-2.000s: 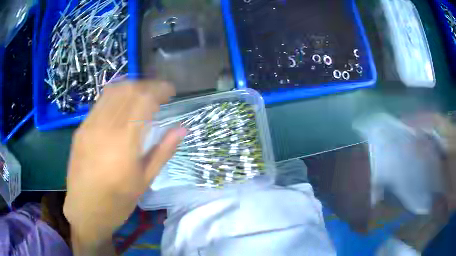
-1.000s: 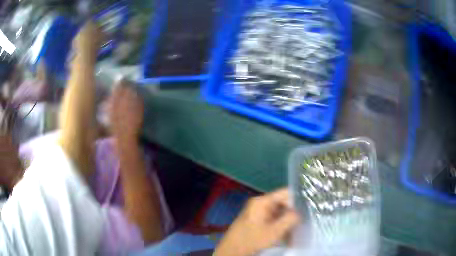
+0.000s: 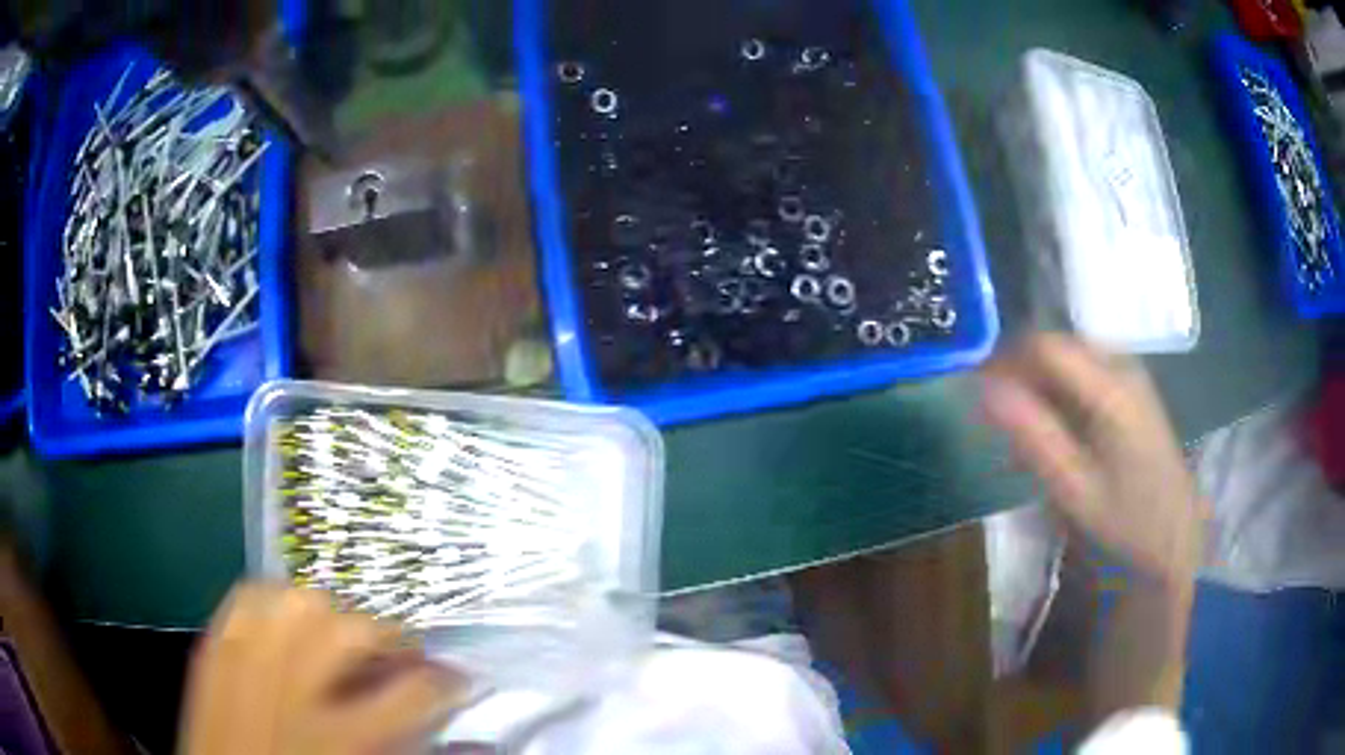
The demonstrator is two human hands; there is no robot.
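A clear plastic box [image 3: 645,487] sits at the bench's near edge, filled with thin white rods whose yellow-green ends point left. My left hand [image 3: 317,671] is at the box's near left corner, fingers curled on its rim, partly cut off by the bottom edge. A translucent sheet or wall shows beside its fingertips; I cannot tell which. My right hand [image 3: 1099,443] is slightly blurred over the bench edge at right, fingers apart, with nothing visible in it. It is below a second clear box [image 3: 1114,207] with whitish contents.
A blue tray of jumbled rods [image 3: 155,251] stands at left. A metal press block [image 3: 387,214] sits on a brownish plate [image 3: 428,325]. A larger blue tray [image 3: 797,387] holds scattered rings. Another blue tray [image 3: 1286,177] is at far right. A person's pale clothing [image 3: 1276,494] shows at right.
The view has swung left and back. The clear box has turned, its yellow-green rod ends moving from right to top to left. My left hand took hold of it. My right hand has come back into view.
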